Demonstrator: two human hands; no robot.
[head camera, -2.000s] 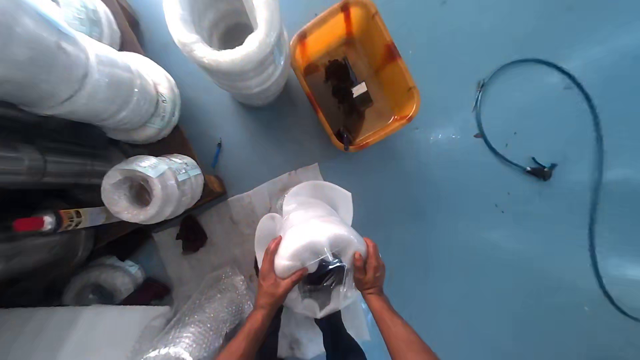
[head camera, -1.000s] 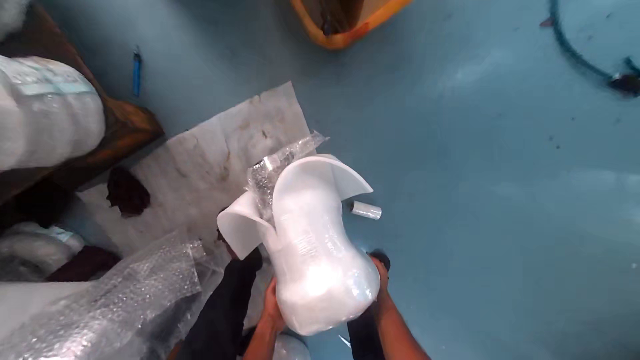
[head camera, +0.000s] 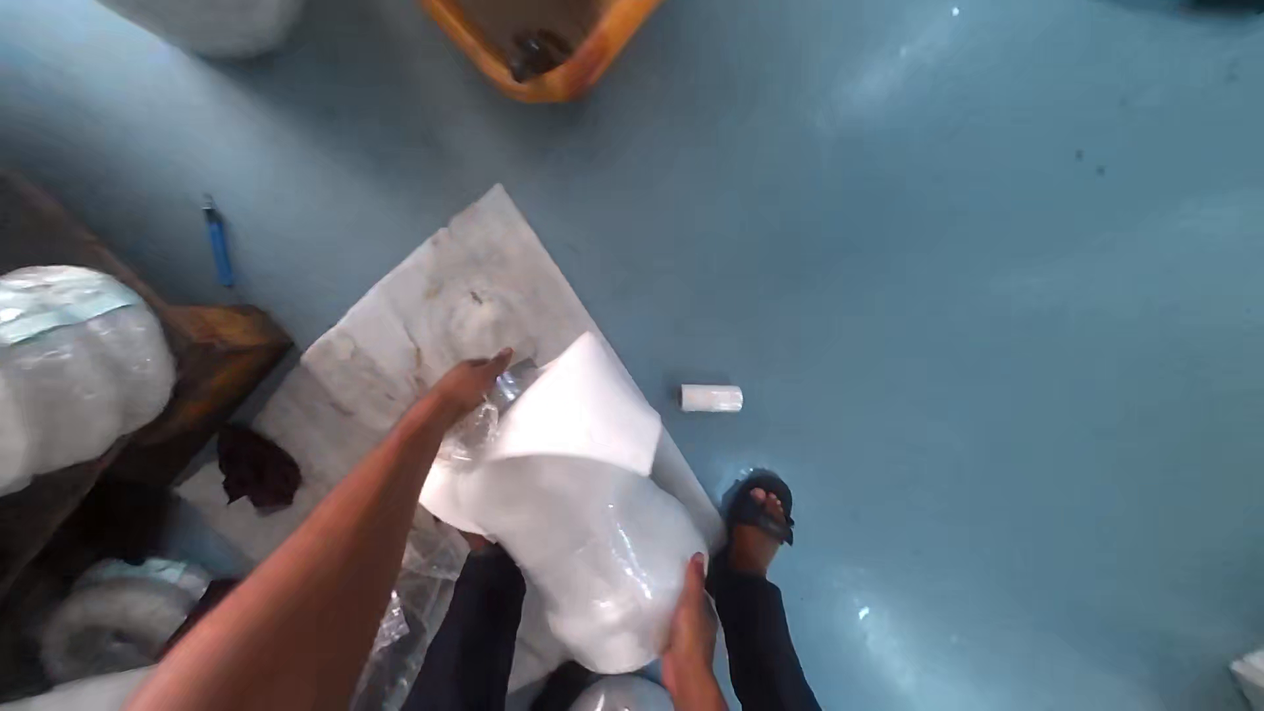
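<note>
A bulky object wrapped in white foam sheet and clear film (head camera: 602, 553) stands or leans between my legs, with a loose foam flap (head camera: 583, 405) spreading from its upper end. My right hand (head camera: 689, 627) grips its lower right side. At the flap's left edge, my left hand (head camera: 474, 385) has its fingers on crumpled clear plastic (head camera: 509, 387); whether they close on it is hard to see. What lies inside the wrapping is hidden. Beneath is a stained pale sheet (head camera: 395, 316). A small white roll (head camera: 711, 398) lies on the floor to the right.
An orange plastic tub (head camera: 553, 87) stands at the top. At the left, a wrapped roll (head camera: 79, 365) rests on a wooden pallet or rack (head camera: 232, 341). A blue cutter-like tool (head camera: 218, 245) and dark cloth (head camera: 257, 469) lie nearby. My sandalled foot (head camera: 760, 509) is right of the sheet.
My left hand has moved from the wrapped object's lower end up to the plastic by the flap. The object has tilted, while my right hand stays at its side. The view has shifted.
</note>
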